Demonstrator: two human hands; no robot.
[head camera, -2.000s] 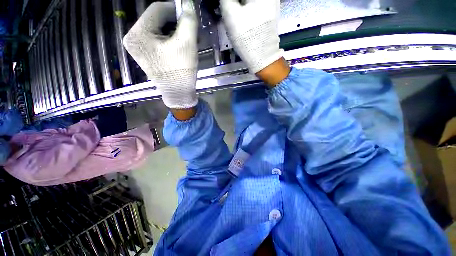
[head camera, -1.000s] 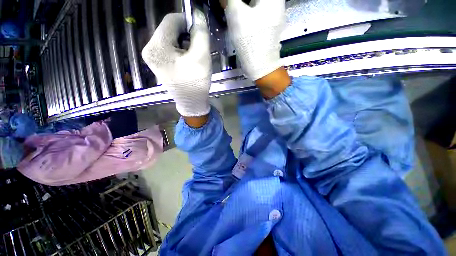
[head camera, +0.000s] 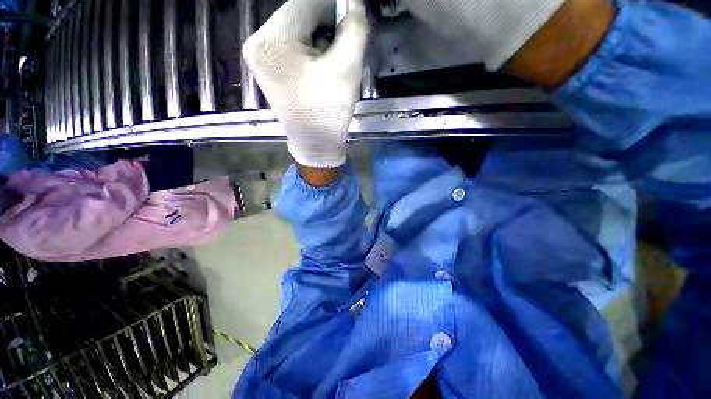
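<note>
My left hand, in a white knitted glove, is at the top edge above the roller conveyor. Its thumb and finger are closed on a thin, pale, shiny object, which is cut off by the top edge, so I cannot tell what it is. My right hand, in a white glove, is to the right of it, large and blurred. Its fingertips are cut off or hidden at the top edge, and I cannot tell whether it holds anything. A dark flat edge shows under my right hand.
The steel rollers lie left of my hands, with the metal side rail along their near side. A person in a pink coat is at the left. A dark metal rack stands at the lower left.
My right hand has moved up and right, and its forearm now spreads across the upper right. The silver panel and white slip are no longer visible. My left hand still pinches the thin object.
</note>
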